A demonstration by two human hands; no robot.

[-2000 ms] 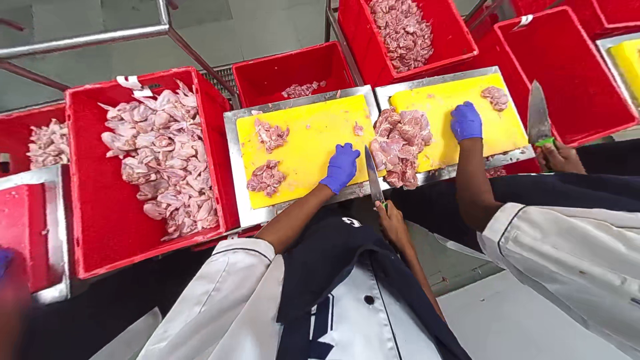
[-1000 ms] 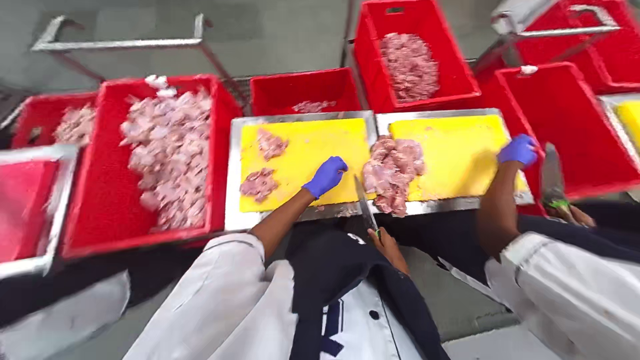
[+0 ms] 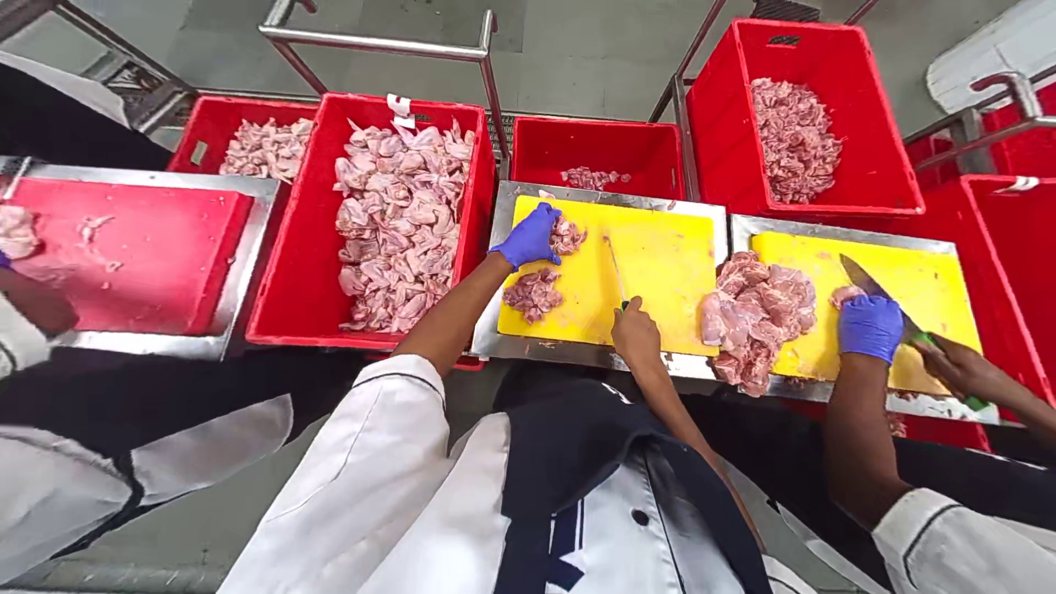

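My left hand [image 3: 530,238], in a blue glove, is at the upper left of the yellow cutting board [image 3: 652,285], its fingers on a small pile of cut raw meat [image 3: 568,236]. Whether the fingers grip any of it cannot be told. A second pile of cut meat [image 3: 534,294] lies just below. Bare, my right hand [image 3: 635,330] holds a knife [image 3: 615,268] by its green handle, the blade over the middle of the board. Larger raw meat pieces [image 3: 755,318] are heaped between this board and the neighbouring yellow board [image 3: 891,301].
Left of my board stands a red crate [image 3: 285,272] of raw poultry pieces. Behind it is a red crate [image 3: 596,136] with some meat. A co-worker's gloved hand [image 3: 871,326] and knife [image 3: 866,280] are at the right board. Another co-worker is beside the red board [image 3: 124,247].
My left hand has moved from the board's right part to the upper-left meat pile. My right hand with the knife has come up over the board. The right co-worker's knife is now over their board.
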